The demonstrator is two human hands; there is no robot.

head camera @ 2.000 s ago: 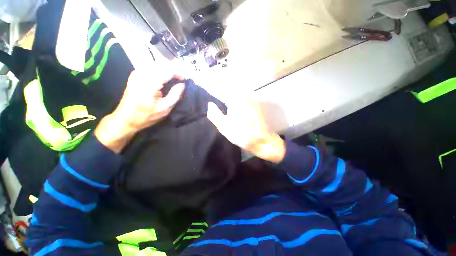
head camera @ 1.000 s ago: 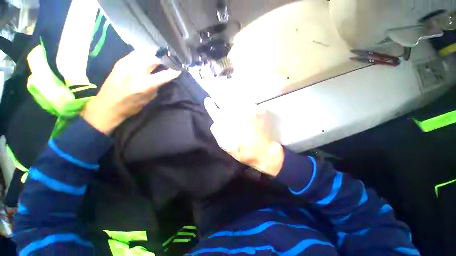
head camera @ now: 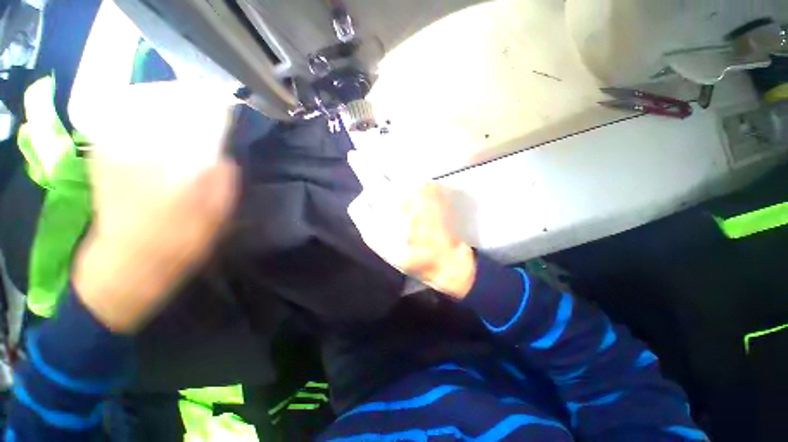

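Black fabric [head camera: 298, 198] lies on the machine bed and hangs down towards the lap. Its upper edge reaches the needle area [head camera: 333, 116] of the pale sewing machine [head camera: 233, 43], beside a ridged knob [head camera: 359, 114]. My right hand [head camera: 415, 229] is overexposed and rests on the right edge of the fabric, just below the knob; its fingers point up towards the needle. My left hand [head camera: 160, 207] is blurred and large at the left, raised near the fabric's left side. Whether its fingers hold anything cannot be told.
Red-handled thread snips [head camera: 652, 104] lie on the bed at the upper right. Neon-green and black garments [head camera: 56, 224] hang at the left. More neon pieces show at the lap [head camera: 216, 419] and at the right [head camera: 756, 220].
My left hand has moved left and down from the needle area, off the fabric's upper edge. The fabric is spread further left beneath the needle. My right hand has stayed nearly in place.
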